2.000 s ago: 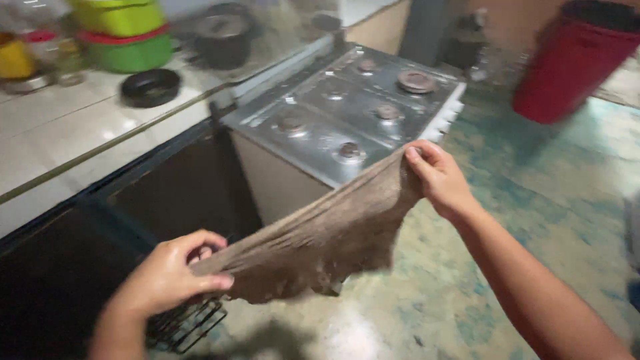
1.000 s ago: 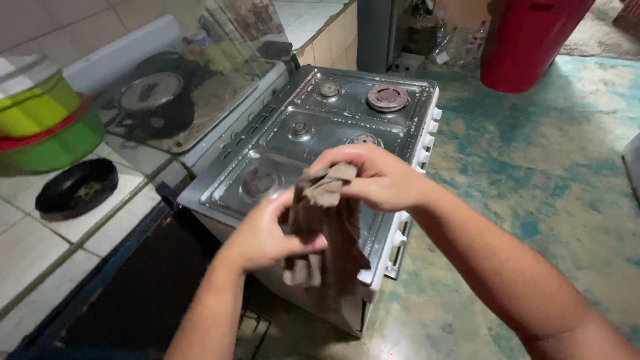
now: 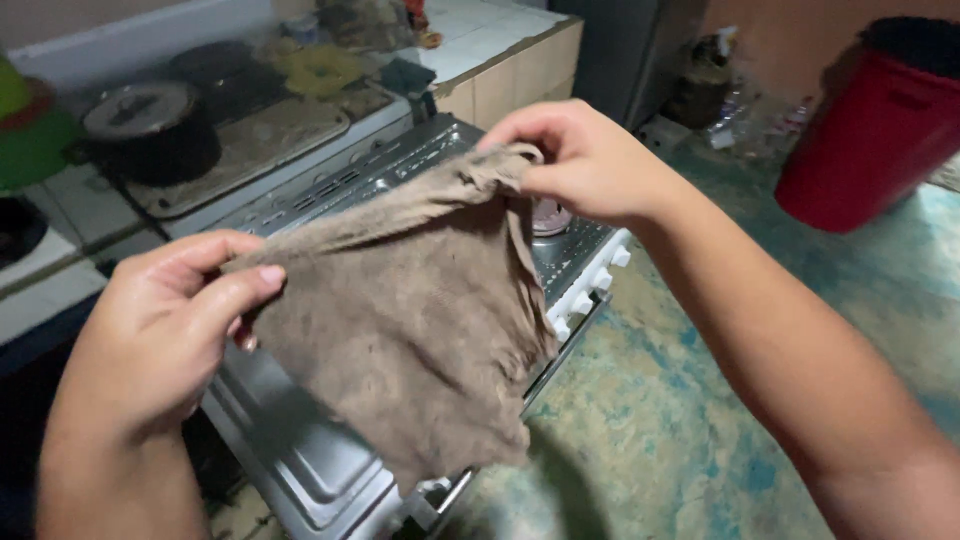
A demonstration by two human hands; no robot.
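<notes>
A worn, stained grey-brown cloth [image 3: 420,322] hangs spread between my two hands, over a gas stove [image 3: 577,259]. My left hand [image 3: 161,322] pinches its left upper corner between thumb and fingers. With thumb and fingers, my right hand [image 3: 585,161] grips the bunched upper right corner. The cloth hides much of the metal stove top; one round burner [image 3: 551,217] shows just below my right hand. White knobs [image 3: 600,279] line the stove's front edge, above a metal bar.
A lidded dark pot [image 3: 150,131] stands behind a glass cover at the upper left, near green containers [image 3: 34,142]. A tiled counter [image 3: 510,67] adjoins the stove. On the right a red bin [image 3: 870,135] stands on the mottled floor, with plastic bottles [image 3: 724,127] by the wall.
The cloth, bunched between my hands a second ago, is now spread out. My hands have moved apart, the left one to the left. The view has shifted closer to the stove.
</notes>
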